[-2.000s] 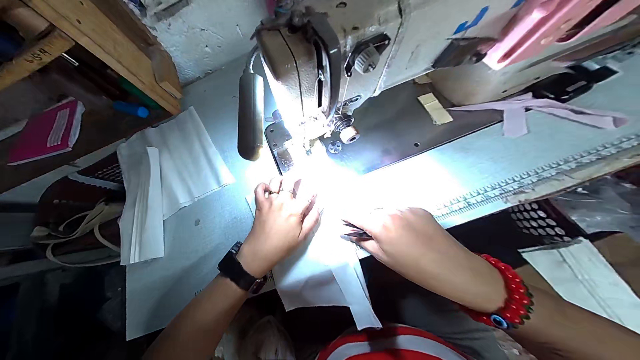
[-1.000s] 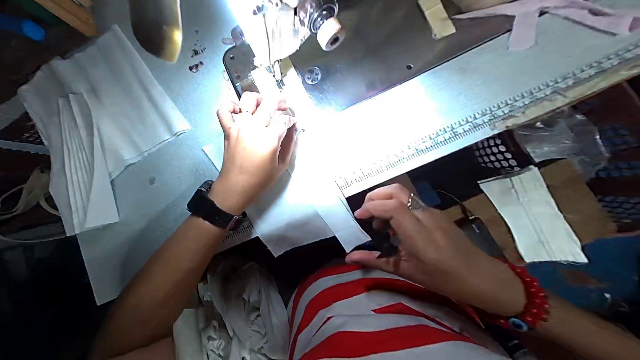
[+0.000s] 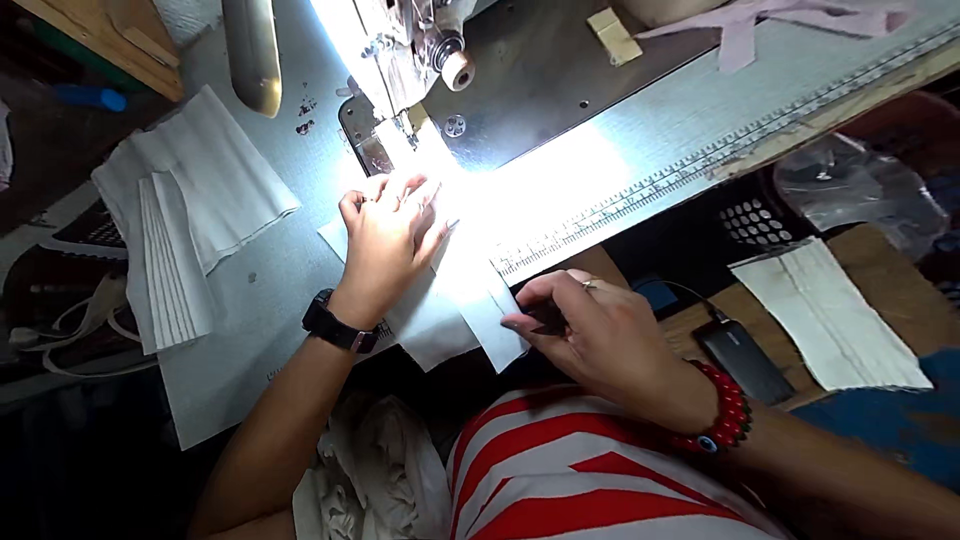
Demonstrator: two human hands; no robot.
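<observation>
My left hand (image 3: 390,232) lies flat on white fabric (image 3: 442,319), its fingertips just in front of the presser foot (image 3: 407,131) of a sewing machine (image 3: 390,60). The fabric runs from under the foot to the table's front edge and hangs over it. At that edge my right hand (image 3: 592,322) has its fingers curled beside the fabric's hanging end. Something dark shows within its curled fingers, too shadowed to name; whether the fingertips grip the cloth I cannot tell. Glare from the machine's lamp hides part of the fabric.
Folded white fabric (image 3: 202,180) and a pleated piece (image 3: 169,277) lie on the left. A printed ruler scale (image 3: 637,195) follows the table's front edge. Pink fabric strips (image 3: 750,22) lie at the back right. Below right are a black power bank (image 3: 742,360) and a stitched white piece (image 3: 840,322).
The view has moved closer to the table. My right hand has gone from beside my left hand, on the fabric, to the table's front edge. My left hand remains on the fabric near the presser foot.
</observation>
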